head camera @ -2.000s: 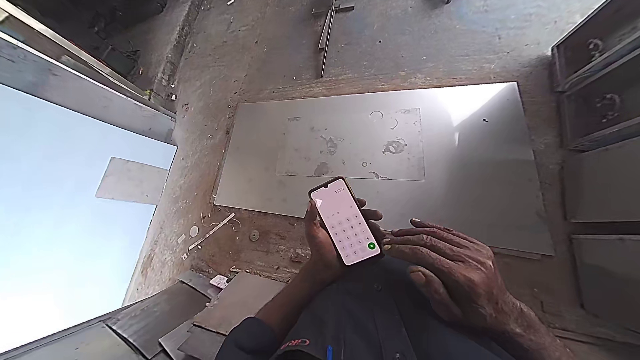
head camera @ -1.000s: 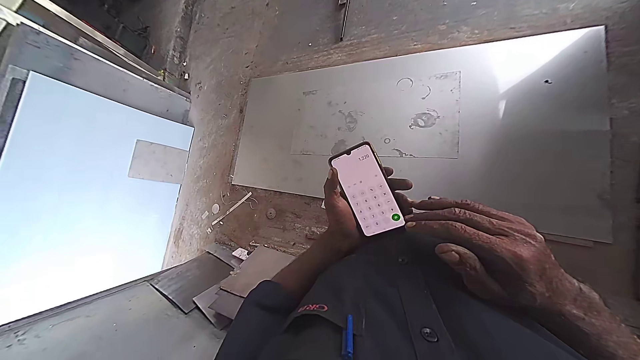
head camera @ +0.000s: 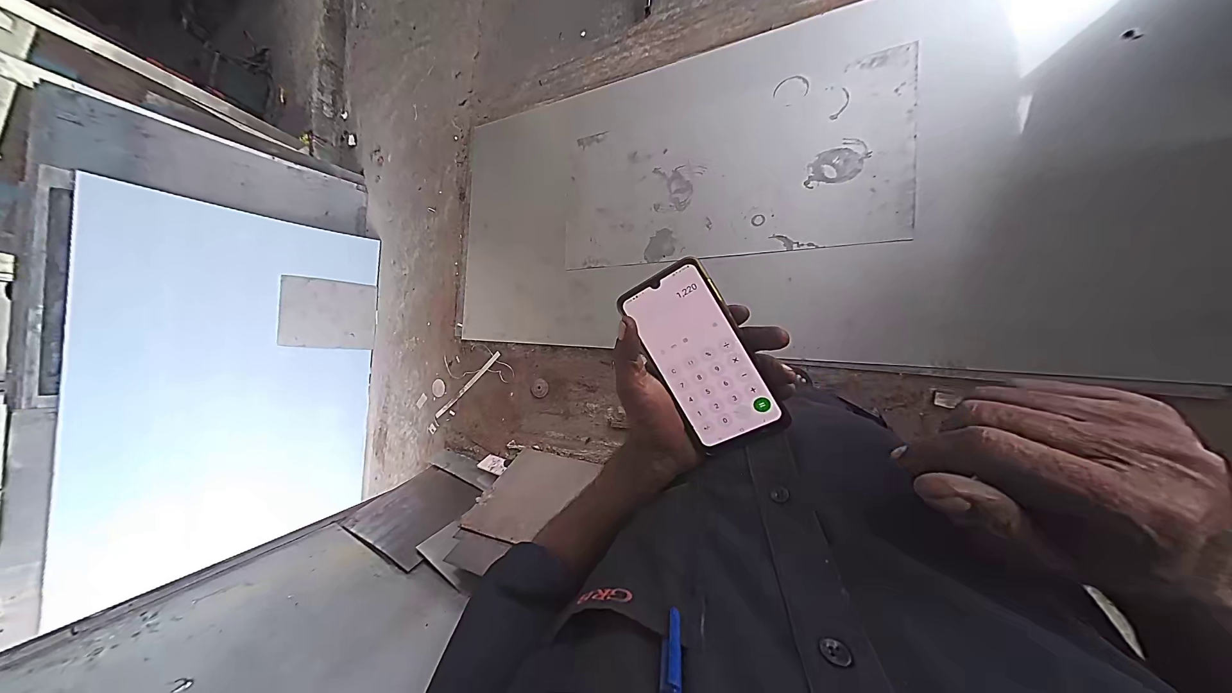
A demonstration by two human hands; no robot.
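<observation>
A smartphone with a calculator on its lit screen lies tilted in my left hand, whose fingers wrap around its far edge. My right hand is to the right of the phone, apart from it, with the fingers loosely bent and nothing seen in them. Beyond both hands a large grey metal sheet lies flat, with a smaller stained rectangular sheet on it. A blue pen is clipped at the front of my dark shirt.
Cut metal offcuts are piled at lower left, beside a grey metal surface. A thin strip and small scraps lie near the large sheet's left corner. Farther left is a bright opening with a grey rectangular piece at its edge.
The view has shifted. My right hand, close beside the phone two seconds ago, is now farther to its right. My left hand keeps hold of the phone.
</observation>
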